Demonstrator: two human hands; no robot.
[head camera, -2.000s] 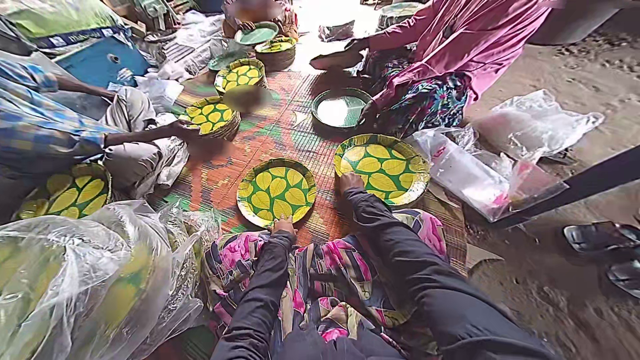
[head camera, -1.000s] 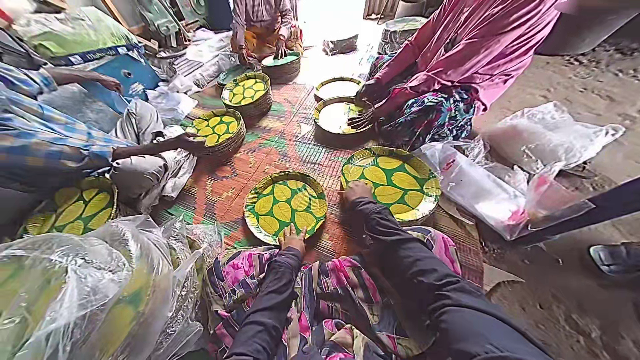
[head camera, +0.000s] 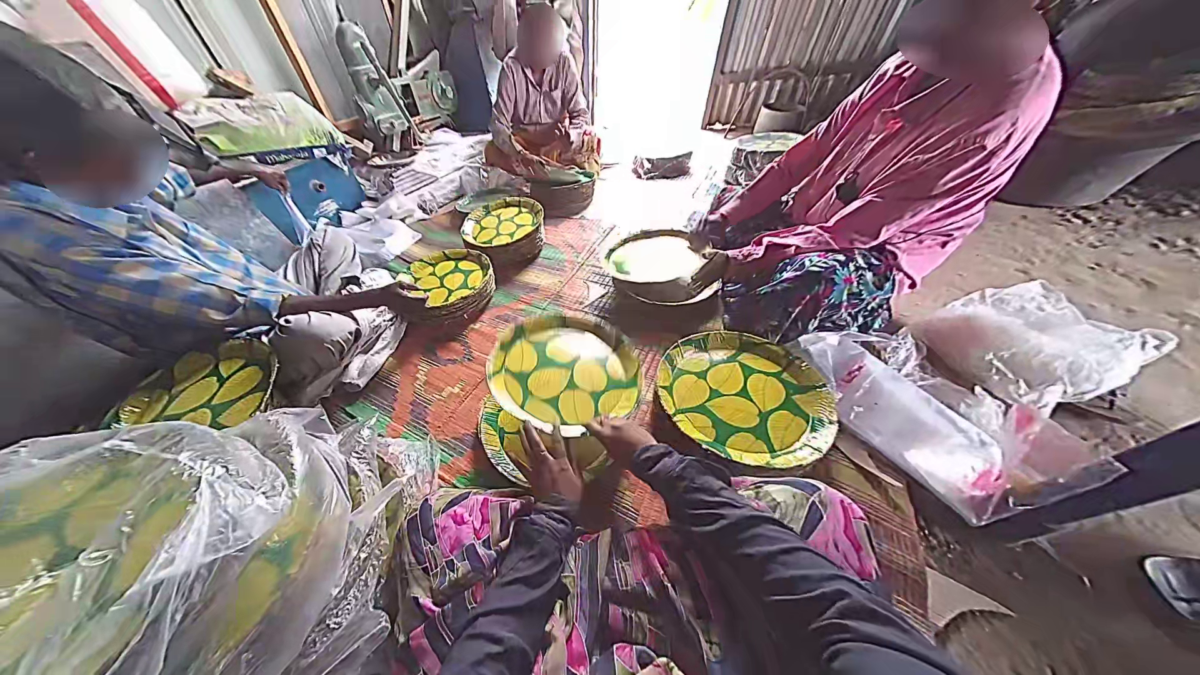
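A round green tray with yellow leaf shapes (head camera: 564, 370) is tilted up in front of me, slightly blurred. My right hand (head camera: 622, 439) grips its near rim with the fingers. My left hand (head camera: 553, 466) has its fingers spread against the same near edge, above another patterned tray (head camera: 502, 441) that lies on the woven mat and is partly covered by the raised one. Just to the right, a stack of like trays (head camera: 747, 398) rests on the mat near my right sleeve.
Bagged trays (head camera: 187, 534) lie at left. Plastic bags (head camera: 900, 422) lie at right. Around the woven mat (head camera: 422, 375) sit a person in a checked shirt (head camera: 141, 253), one in pink (head camera: 937, 159) and one at the back (head camera: 539, 103), near tray stacks (head camera: 450, 281).
My right hand has moved left from the right-hand stack. A tray is now raised and tilted above the one before me. The view has tilted up.
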